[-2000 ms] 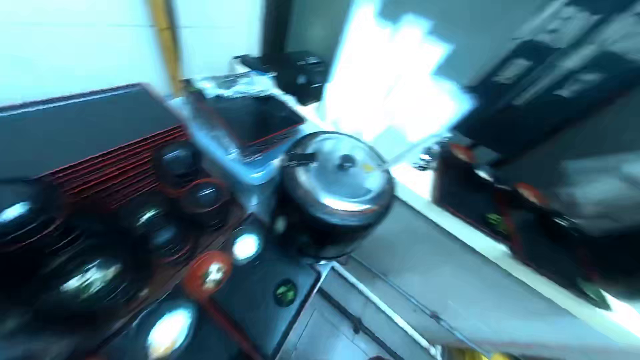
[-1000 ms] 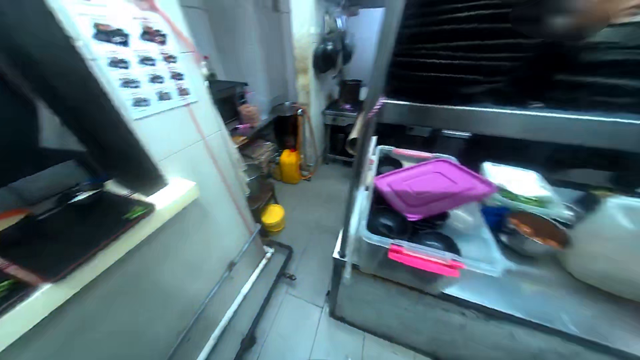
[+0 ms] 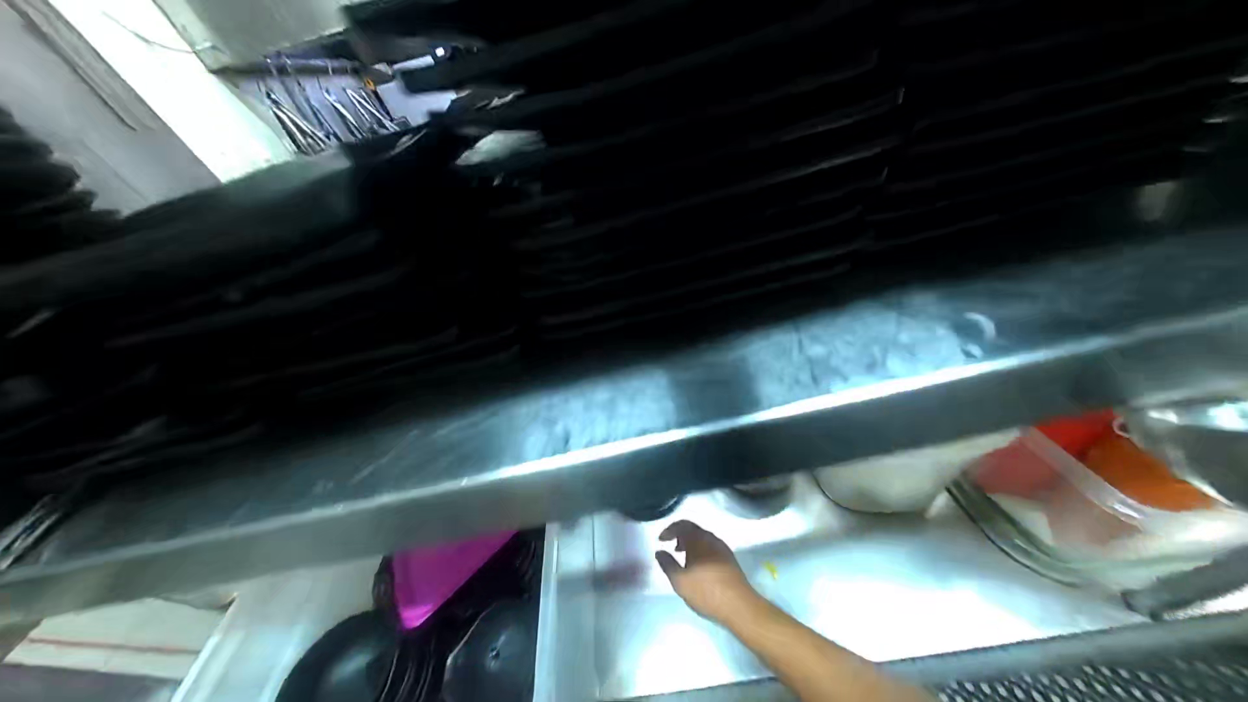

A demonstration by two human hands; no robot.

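Above the steel worktop (image 3: 838, 585), under the front edge of a metal shelf (image 3: 624, 429), a bare hand (image 3: 707, 570) reaches in from the lower right. It looks like my right hand, with thumb and fingers apart and nothing between them. Close beyond its fingertips is the rim of a dark round vessel (image 3: 651, 508), mostly hidden by the shelf. A second round vessel (image 3: 762, 495) shows partly beside it. My left hand is out of the frame.
Dark stacked trays or plates (image 3: 721, 195) fill the shelf. At lower left are black round dishes (image 3: 497, 651) and a magenta plastic lid (image 3: 444, 575). A clear container (image 3: 1082, 487) with red and orange contents stands at the right. Utensils (image 3: 331, 112) hang at upper left.
The view has swung far round, from the stove area past the aisle to the shelf and worktop. A hand now shows over the worktop. The magenta lid appears at lower left.
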